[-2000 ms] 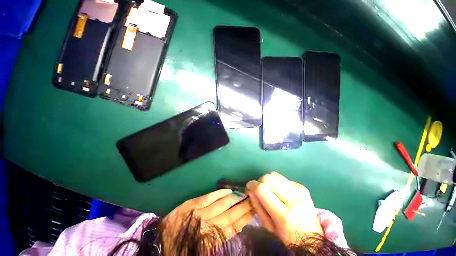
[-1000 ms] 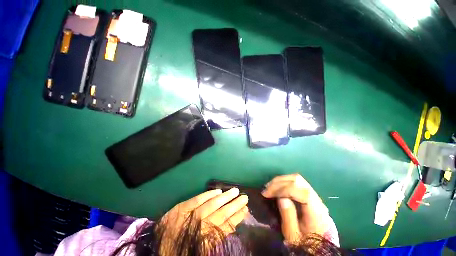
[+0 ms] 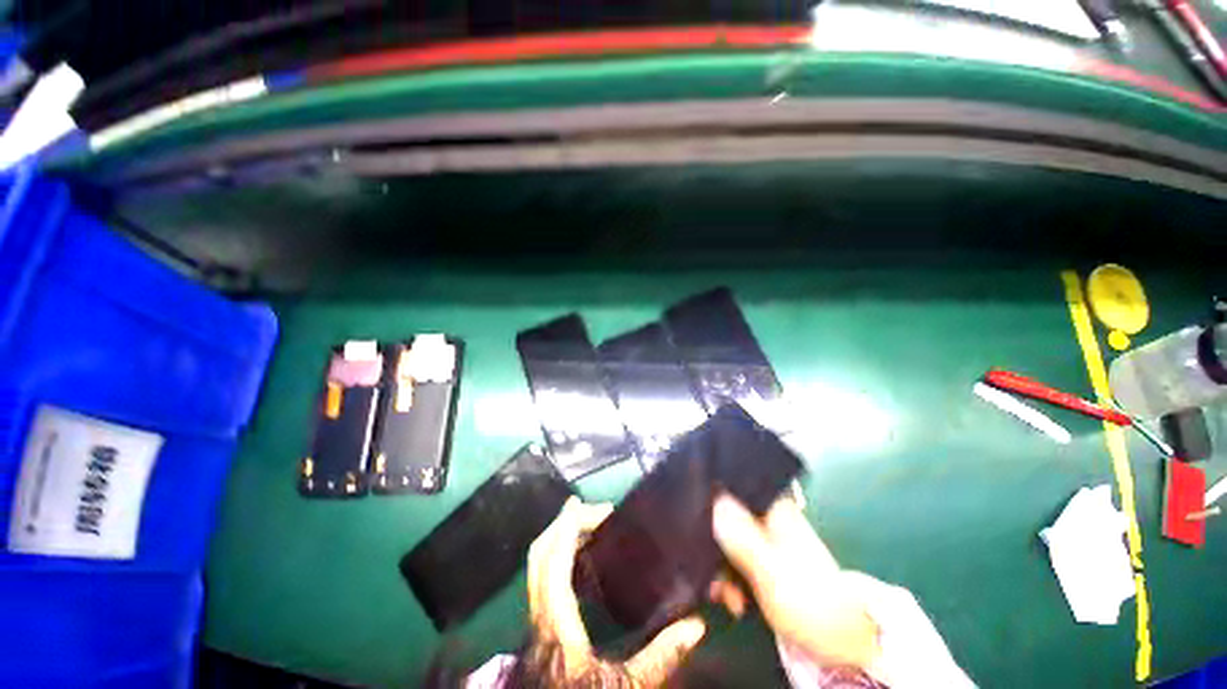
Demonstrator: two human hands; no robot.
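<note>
My left hand (image 3: pixel 563 579) holds a black glossy phone screen (image 3: pixel 673 532) by its lower left edge, above the green mat. My right hand (image 3: pixel 781 572) grips the same screen at its right side, with the thumb on its face. Another black screen (image 3: pixel 487 536) lies tilted on the mat at the left of my hands. Behind the held screen, three black screens (image 3: pixel 576 397) lie side by side on the mat, partly hidden by it. Two display assemblies (image 3: pixel 415 424) lie back up further left, with orange flex cables and pale tops.
A blue bin (image 3: pixel 202 364) with a white label stands at the left. At the right are a red-handled tool (image 3: pixel 1056 396), a pale strip (image 3: pixel 1023 412), a yellow line (image 3: pixel 1133 572), a yellow disc (image 3: pixel 1117 298), a clear bottle (image 3: pixel 1168 373), a red block (image 3: pixel 1184 502) and a white wipe (image 3: pixel 1090 555). A shelf edge (image 3: pixel 606 128) runs across the back.
The view has tilted up, bringing the shelf and bin into sight. The screen that lay low under my hands is now raised and angled between both hands. A pale strip shows beside the red-handled tool.
</note>
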